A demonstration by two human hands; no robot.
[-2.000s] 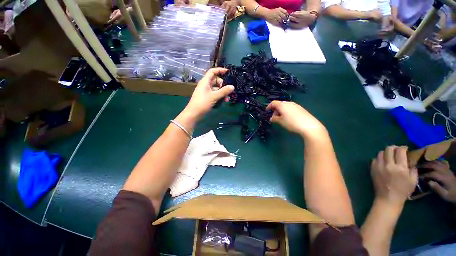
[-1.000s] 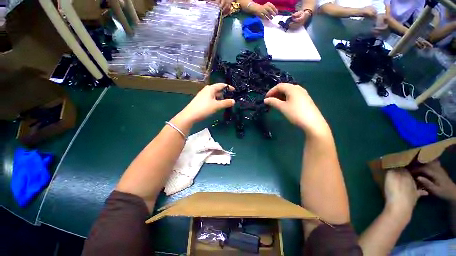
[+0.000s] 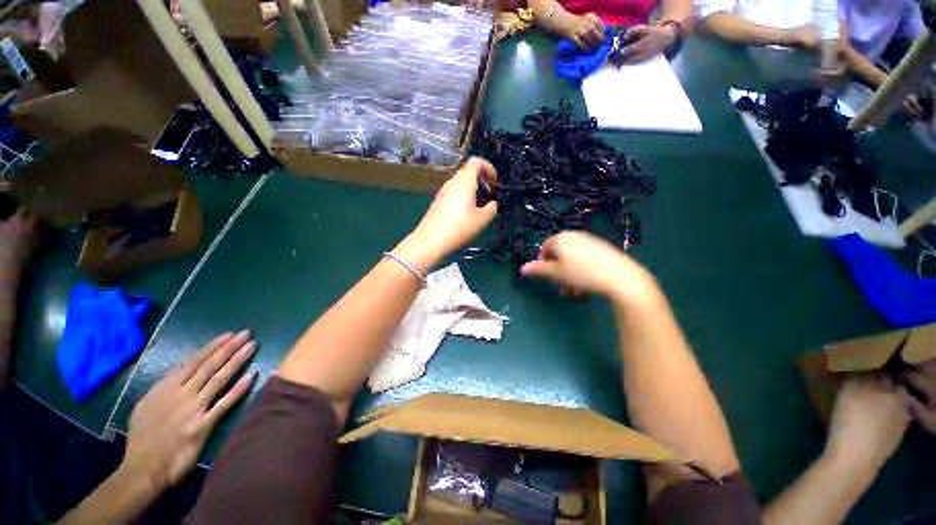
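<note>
A tangled pile of black cables (image 3: 575,174) lies mid-table. My left hand (image 3: 462,210) is at its left edge, thumb and fingers around a bit of black cable. My right hand (image 3: 585,265) is at the pile's lower edge, fingers bent and pointing left; whether it grips a cable is hidden. A brown cardboard box (image 3: 419,487) stands open close in front of me, its lid (image 3: 513,426) raised. Inside it are a clear plastic packet (image 3: 457,477) and a black block (image 3: 521,499) with a cord. A whitish cloth (image 3: 436,318) lies beside my left forearm.
A large carton of bagged parts (image 3: 390,87) stands at upper left, beside frame posts. Another person's hand (image 3: 190,405) rests flat at left, near a blue cloth (image 3: 101,338). At right, a neighbour's hands work in a box (image 3: 872,354). A white sheet (image 3: 641,94) lies across the table.
My hands have moved apart, the right one lower. Another person's hand has appeared on the table at left. The person opposite now has the blue cloth at their hands.
</note>
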